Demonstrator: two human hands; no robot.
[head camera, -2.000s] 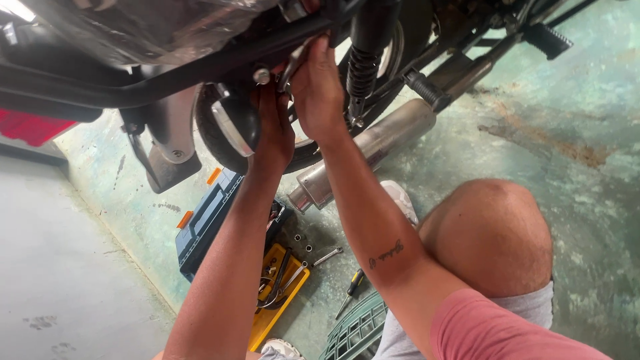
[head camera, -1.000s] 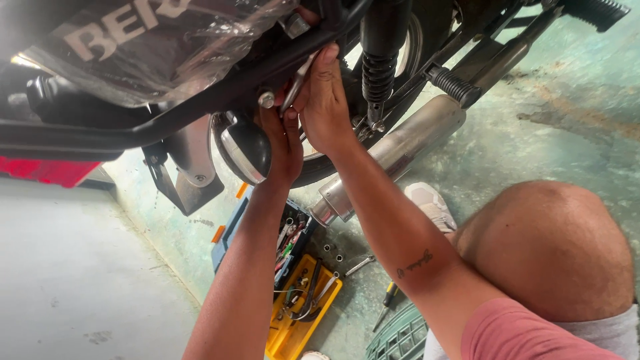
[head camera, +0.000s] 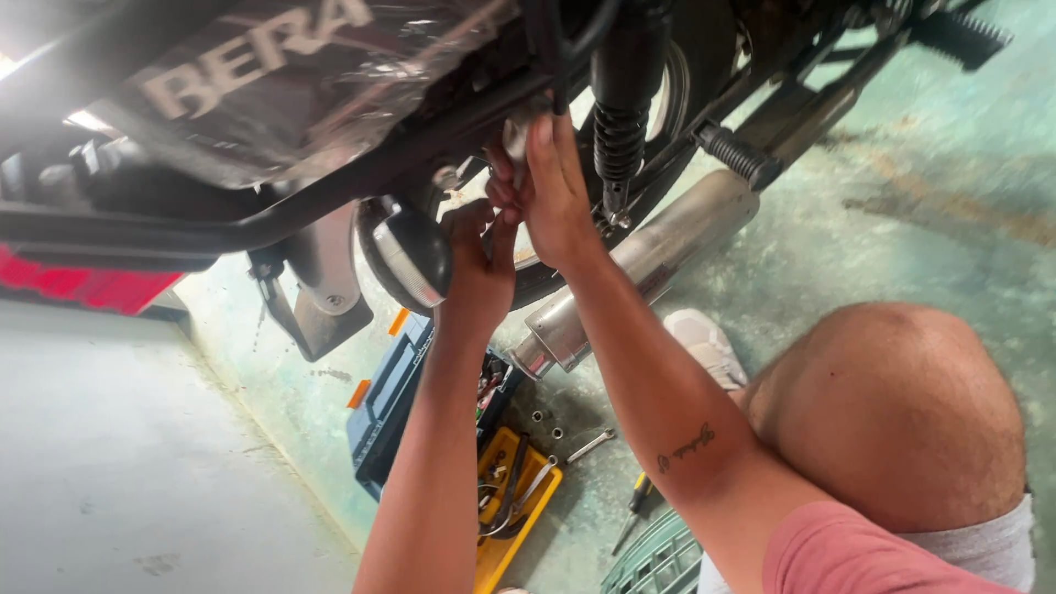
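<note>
Both hands work close together under the black frame tube [head camera: 330,194] of a motorcycle, beside the rear shock absorber [head camera: 619,140]. My right hand [head camera: 557,194] is raised with its fingers around a metal piece [head camera: 517,136], perhaps a tool, partly hidden by the fingers and the tube. My left hand [head camera: 483,256] is just below and to the left, fingertips bent and nearly touching the right hand; whether it holds something small cannot be told. A bolt head [head camera: 446,176] shows left of the fingers, and a turn signal lamp [head camera: 408,252] is beside the left hand.
Below are the silver exhaust muffler [head camera: 652,256] and a rubber footpeg [head camera: 738,157]. On the floor are a blue toolbox [head camera: 388,404], a yellow tray [head camera: 528,536] of tools, a combination wrench [head camera: 591,445], loose sockets [head camera: 557,433], a screwdriver [head camera: 635,503] and a green plastic basket [head camera: 652,561]. A wall [head camera: 124,445] stands left.
The long metal piece between the hands, slanting in the earlier frames, now shows more upright beside the right fingers. The left fingertips have bent inward. The view has shifted somewhat.
</note>
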